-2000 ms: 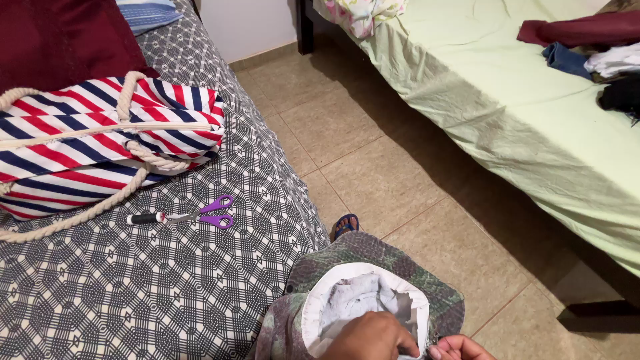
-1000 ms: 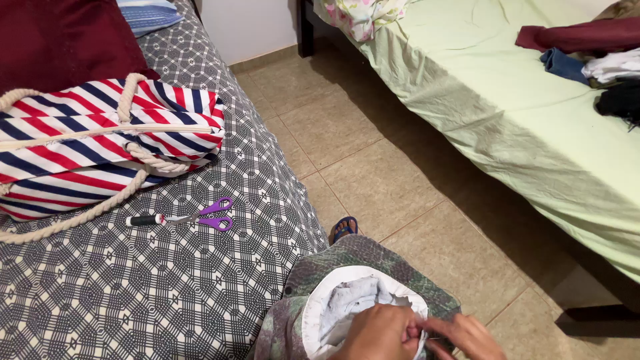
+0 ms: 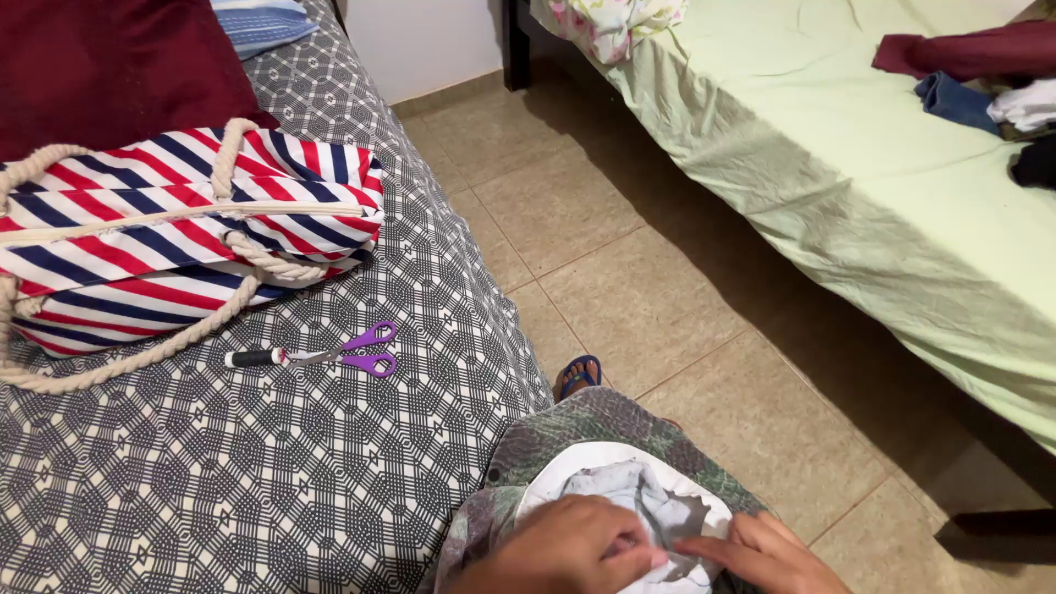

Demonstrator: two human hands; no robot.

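Note:
A white fabric piece with a round rim and greyish inside lies on my lap, over dark green patterned cloth. My left hand is above its near left part, fingers curled and slightly blurred; whether a needle or thread is between them cannot be told. At the fabric's right edge is my right hand, with a finger stretched toward the left hand. On the patterned bedspread to the left lie scissors with purple handles, spread a little, their blades touching a spool of black thread.
A striped bag with rope handles and a dark red cloth rest on the left bed. Tiled floor runs between it and the green-sheeted bed, where clothes lie. A sandalled foot is on the floor.
My hands, close together at the fabric's right edge one second ago, are now a little apart. The left hand has moved left over the fabric.

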